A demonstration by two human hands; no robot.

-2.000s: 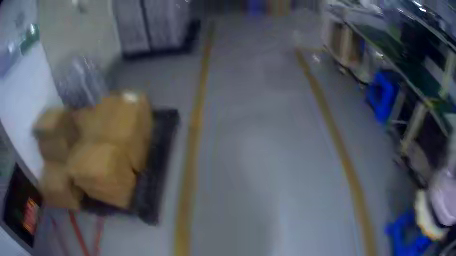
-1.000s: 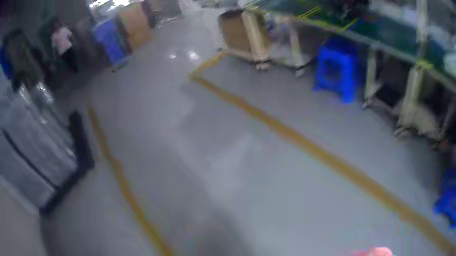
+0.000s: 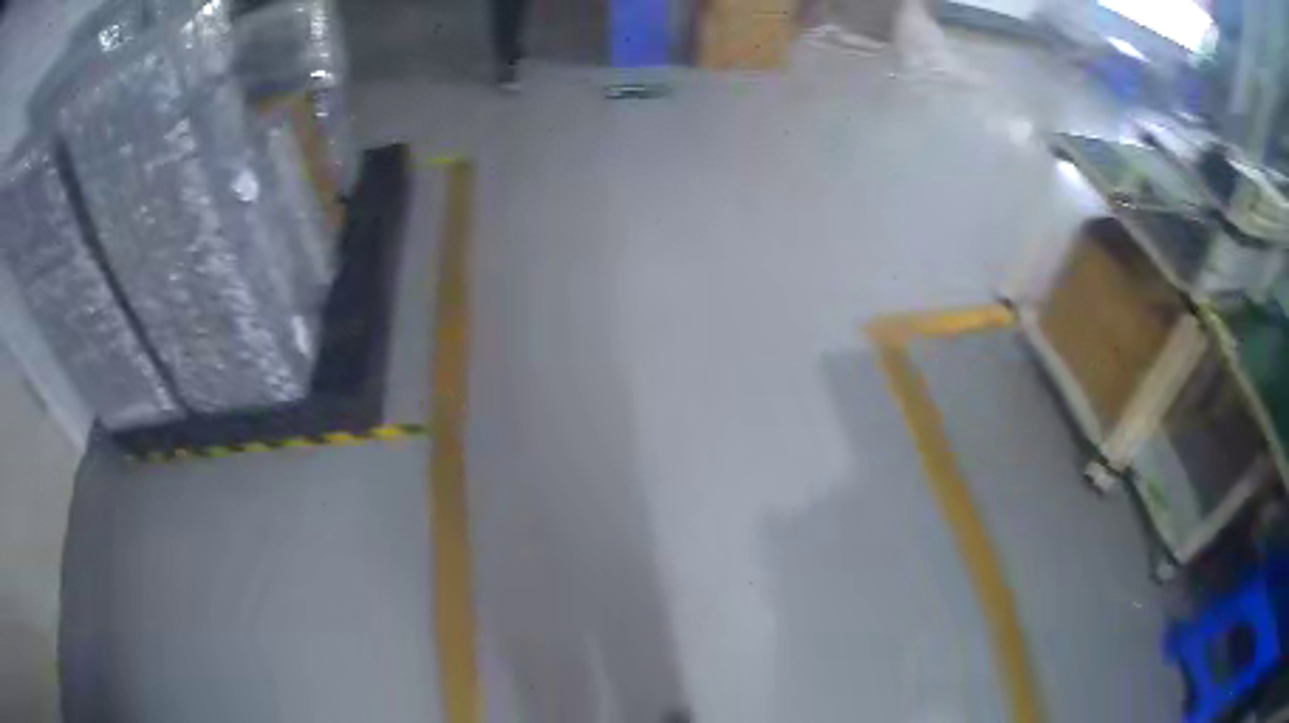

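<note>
Neither of my hands is in the picture. Nearest in front of me is the grey floor (image 3: 735,466), with a yellow line (image 3: 450,494) on the left and another yellow line (image 3: 954,487) on the right that bends at a corner. A small dark spot at the bottom edge is too unclear to name. The picture is somewhat blurred.
Film-wrapped goods (image 3: 184,226) stand on a dark pallet (image 3: 354,311) with a yellow-black striped edge at left. A bench frame (image 3: 1180,367) with a brown panel (image 3: 1110,318) and a blue stool (image 3: 1237,643) are at right. A blue box (image 3: 640,31) and a person's leg (image 3: 508,36) show at the top.
The view has moved forward along the aisle and turned. The cartons at left have gone out of view, and the wrapped goods look nearer. A pink shape at the bottom edge one second ago is gone.
</note>
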